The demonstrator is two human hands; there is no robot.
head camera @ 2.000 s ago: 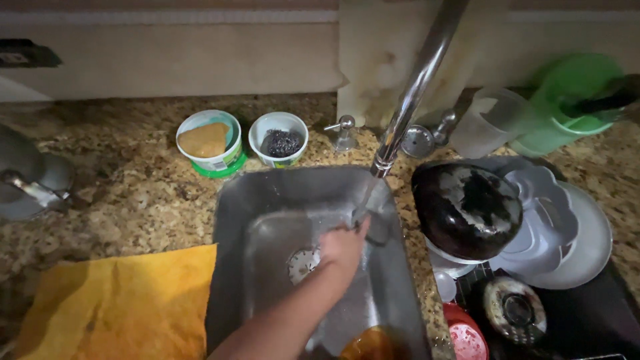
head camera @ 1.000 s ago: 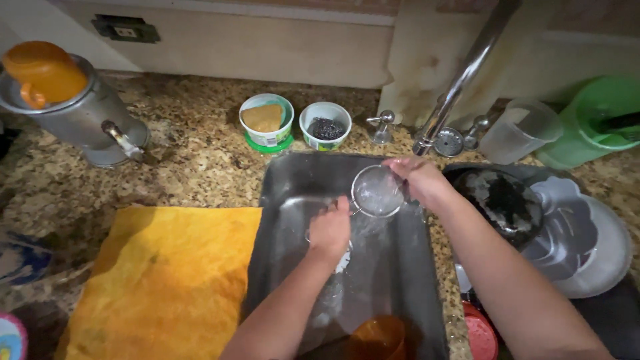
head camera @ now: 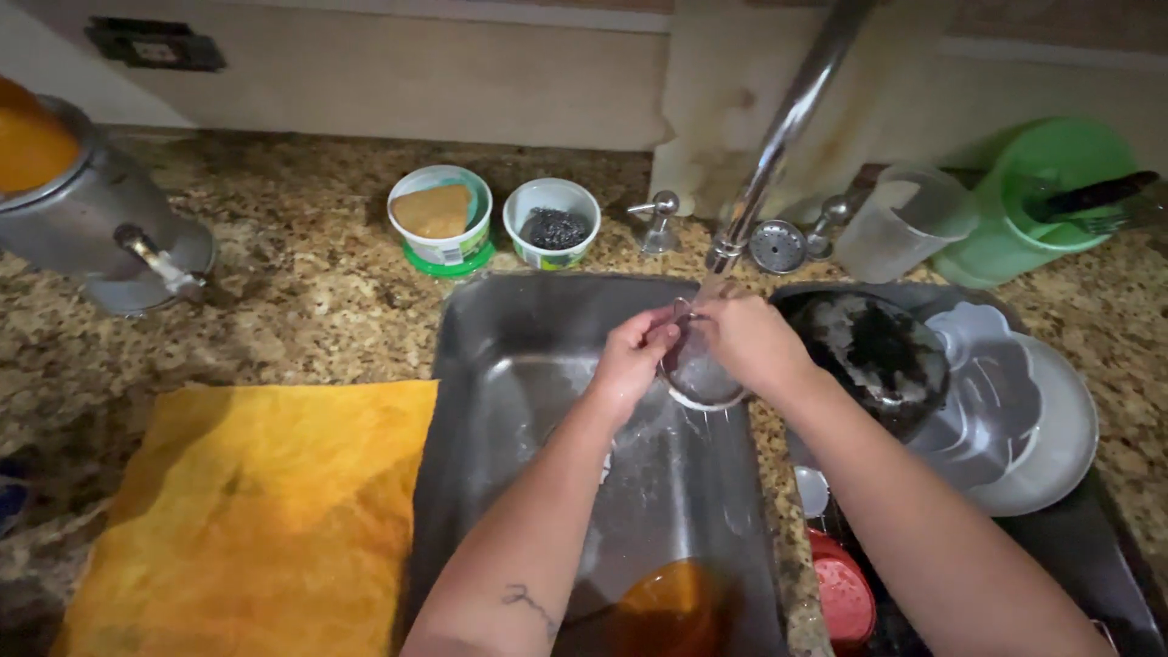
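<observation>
Both of my hands are on a small round wire-mesh strainer over the right side of the steel sink. My left hand pinches its rim from the left, around a small wire loop. My right hand holds it at the upper right, its fingertips partly hidden, close under the chrome faucet. Water drips below the strainer. An amber see-through vessel lies at the bottom of the sink, near my left forearm.
Left of the sink lies a yellow cloth. Behind are a tub with a sponge, a tub with a steel scourer and a faucet handle. Right stand a blackened pan, a white plate and a green container.
Two seconds ago one hand was by the faucet; a second ago my right hand held the strainer, with my left hand apart and lower. Now my left hand has risen to the strainer's rim.
</observation>
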